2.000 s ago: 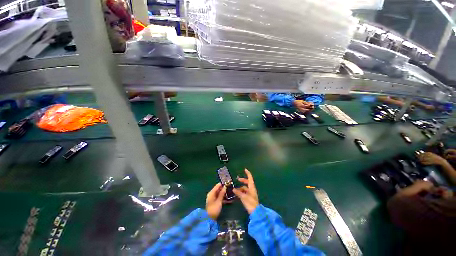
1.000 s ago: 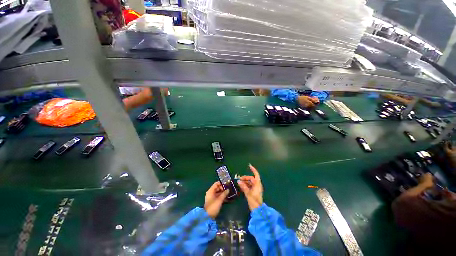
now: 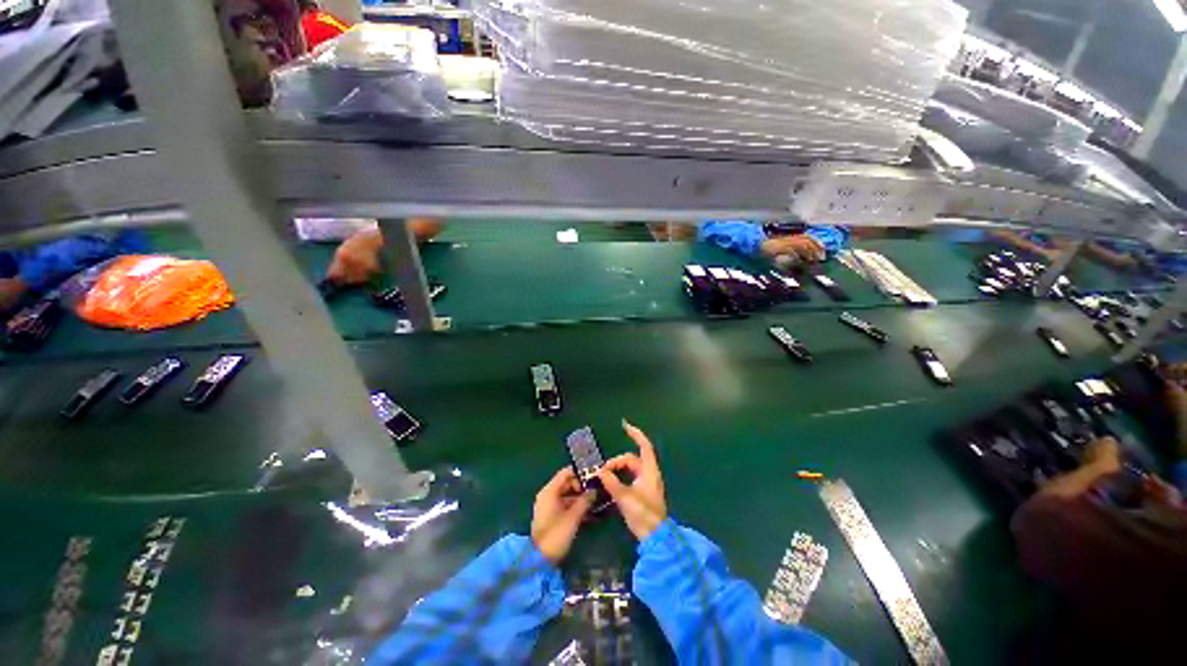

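My left hand (image 3: 560, 517) holds a black keypad phone (image 3: 585, 450) by its lower left edge, tilted up, at the centre. My right hand (image 3: 638, 487) is at the phone's lower right, thumb and a fingertip on its lower face, the index finger raised. A small pale piece may be under these fingertips; it is too small to tell. A carrier strip with pale squares (image 3: 600, 609) lies below the hands between my blue sleeves, partly hidden by them.
Phones lie on the green belt (image 3: 677, 390), one (image 3: 545, 389) just beyond my hands. A grey post (image 3: 280, 273) stands left; a shelf (image 3: 521, 178) crosses above. Strips lie left and right, a long flat strip (image 3: 885, 572) at right. A neighbour's hands work by a black tray (image 3: 996, 449).
My right fingers have moved from beside the phone onto its lower face. The belt phones have shifted left. A person's hand beyond the post has moved over the phones there.
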